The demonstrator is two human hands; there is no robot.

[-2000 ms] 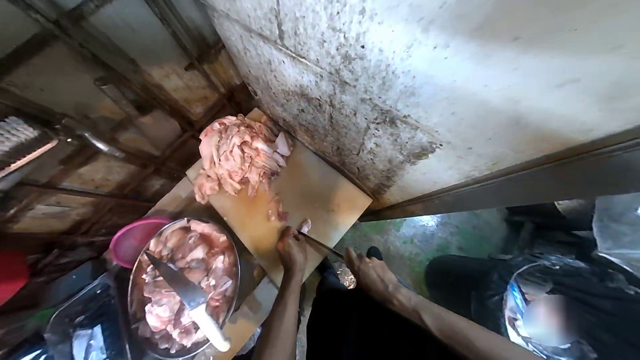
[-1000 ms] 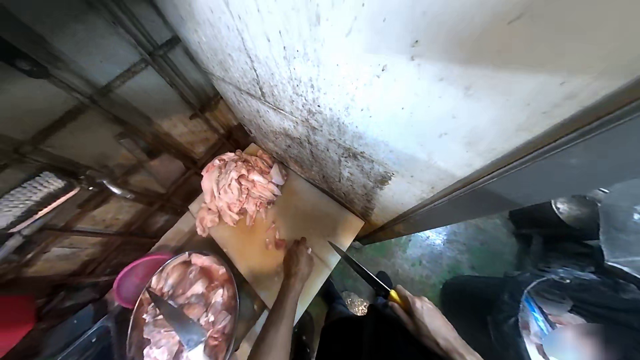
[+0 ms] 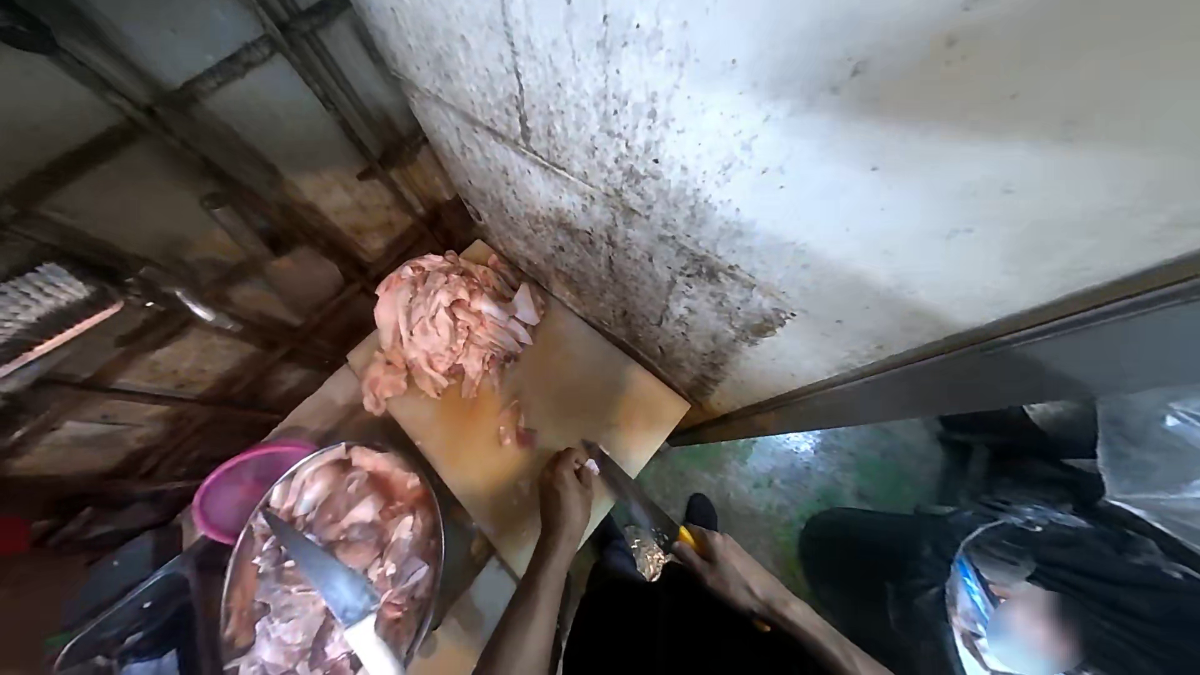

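Note:
My right hand [image 3: 717,567] is closed on the yellow handle of a knife [image 3: 642,506], whose blade points up and left, its tip over the near right part of a cutting board [image 3: 600,375]. Beside the tip, my left hand [image 3: 567,483] rests on the board with its fingers curled around a small pale piece of meat [image 3: 592,465]. Small meat scraps [image 3: 514,427] lie just beyond that hand. A heap of raw, pale pink meat pieces [image 3: 450,319] covers the board's far left part. More meat pieces fill a round metal bowl [image 3: 439,553] at the lower left.
A white-handled knife [image 3: 323,572] lies across the meat in the bowl. Behind it is a pink plastic basin [image 3: 230,492]. A stained wall [image 3: 656,234] borders the board's far side. At left a brush [image 3: 47,309] hangs near metal bars. A plastic-lined container [image 3: 966,600] stands lower right.
The yellow-handled knife was apart from my left hand one second ago; its blade tip is now beside the fingers. The heap and the white-handled knife have stayed in place.

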